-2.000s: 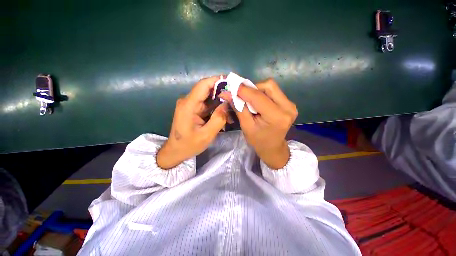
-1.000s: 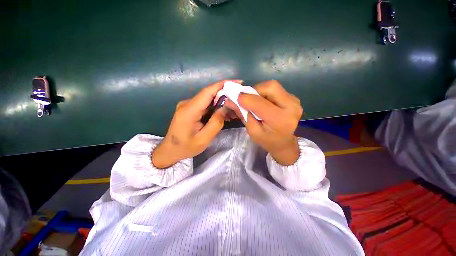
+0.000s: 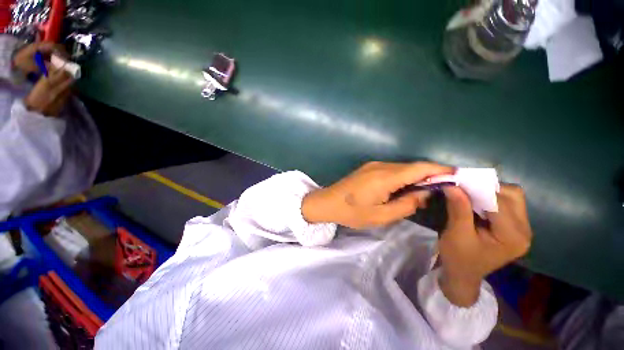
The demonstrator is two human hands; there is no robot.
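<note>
My left hand (image 3: pixel 373 195) grips a thin dark smartwatch unit (image 3: pixel 435 185) with a pinkish edge, seen nearly edge-on. My right hand (image 3: pixel 482 229) pinches a folded white wipe (image 3: pixel 481 186) against the right end of the unit. The fingers and wipe hide most of the unit's face. Both hands are bare and held close together above the front edge of the green bench. Another clamped watch unit (image 3: pixel 219 71) with metal loops lies on the bench at upper left.
A clear bottle (image 3: pixel 484 42) stands at upper right beside loose white wipes (image 3: pixel 573 49). Another person's hands (image 3: pixel 49 78) are at far left, near a glittering heap of clamped units (image 3: pixel 83 34). Blue crates (image 3: pixel 109 205) stand on the floor at lower left.
The view has swung to the left, bringing in the neighbour, the crates, the bottle and the wipes. My hands now appear further right, with the unit turned nearly edge-on.
</note>
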